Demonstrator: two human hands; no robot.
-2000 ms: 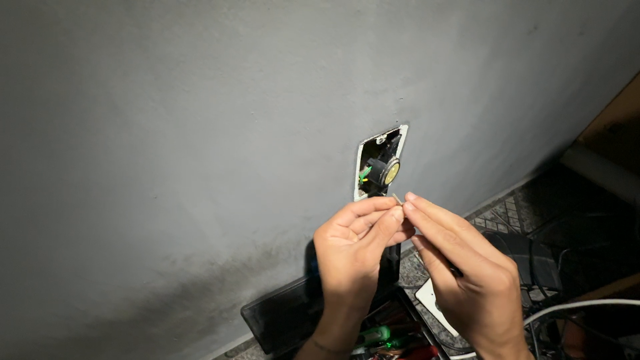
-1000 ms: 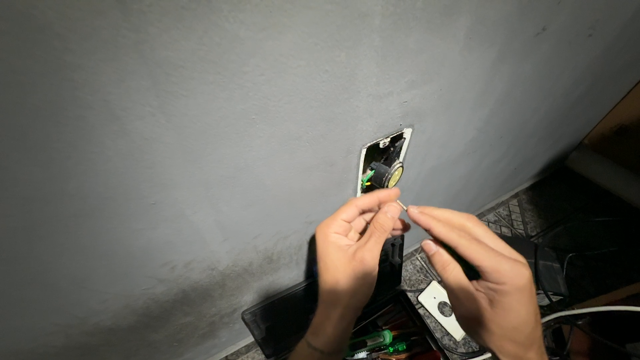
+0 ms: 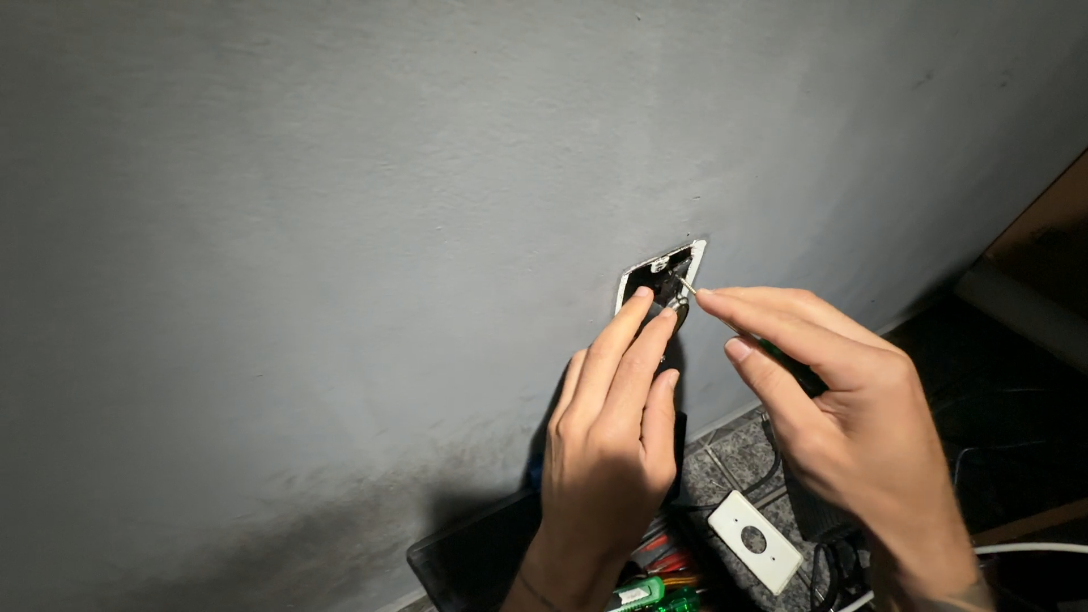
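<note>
An open electrical wall box [image 3: 623,289] with a pale rim is set in the grey wall. My left hand [image 3: 616,416] lies over its lower part, fingertips at the dark outlet module [image 3: 681,316], which the fingers mostly cover. My right hand [image 3: 841,408] holds a thin screwdriver [image 3: 721,321] with a green handle partly hidden in the palm. The metal tip points into the box, near its upper right side; whether it touches a screw cannot be told.
A white outlet cover plate [image 3: 778,557] with a round hole lies below on the grey speckled floor. A green utility knife [image 3: 637,594] and other tools lie in a dark case [image 3: 476,552]. Black cables and a white cable [image 3: 1033,548] are at the lower right.
My left hand has moved up onto the outlet module, its fingers now extended. My right hand is now at the box, and the screwdriver's tip shows inside it.
</note>
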